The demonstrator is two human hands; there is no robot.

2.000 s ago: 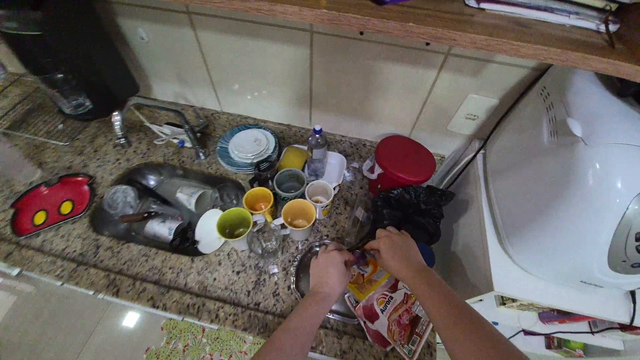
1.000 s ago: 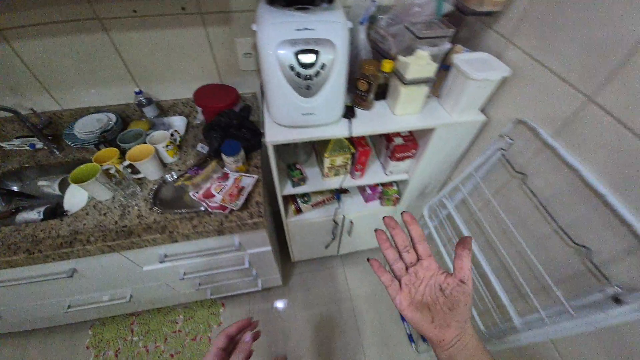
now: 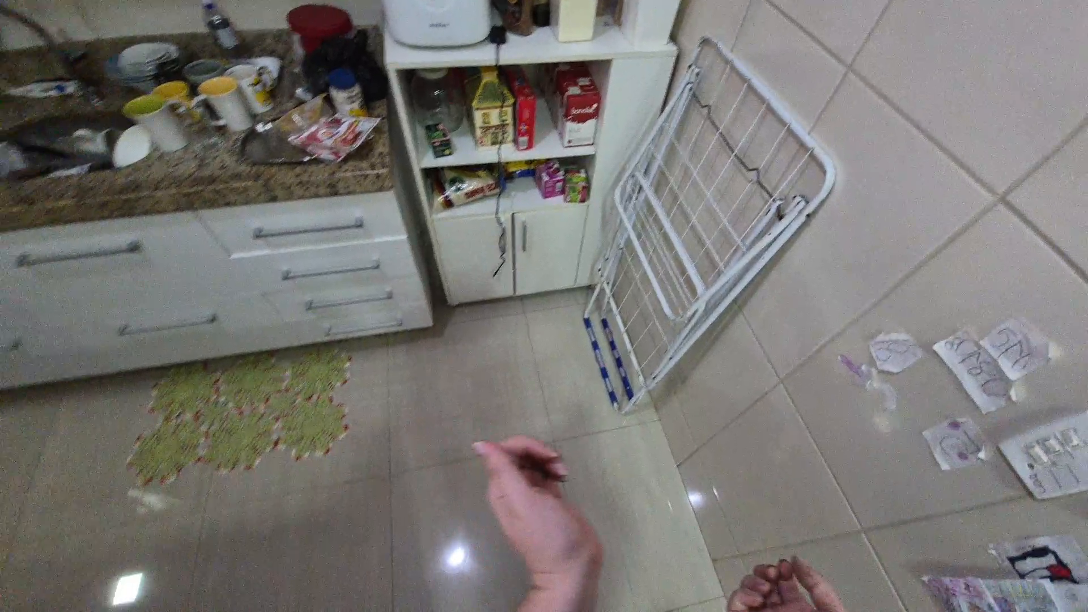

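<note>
My left hand (image 3: 544, 506) is raised over the tiled floor at the lower middle, its fingers loosely curled and nothing seen between them. Low at the right, beside the tiled wall, my right hand (image 3: 780, 586) shows only its half-bent fingers and thumb, with no object in them; the bottom edge of the view cuts off the rest. Neither hand touches anything visible. Far from both, opened food packets (image 3: 336, 138) lie by a metal tray (image 3: 268, 146) on the granite counter, near a blue-lidded jar (image 3: 345, 92) and a black plastic bag (image 3: 336, 58).
Several mugs (image 3: 225, 102) stand by the sink (image 3: 51, 140). A white shelf unit (image 3: 633, 110) holds boxes and a bread machine (image 3: 436, 21). A folded drying rack (image 3: 671, 246) leans on the right wall. A green mat (image 3: 246, 412) lies before the drawers. Papers (image 3: 973, 370) are stuck to the wall.
My hands have left the packets on the counter, where they were two seconds ago. My right hand, spread palm up one second ago, is now lower with bent fingers. The view has swung right.
</note>
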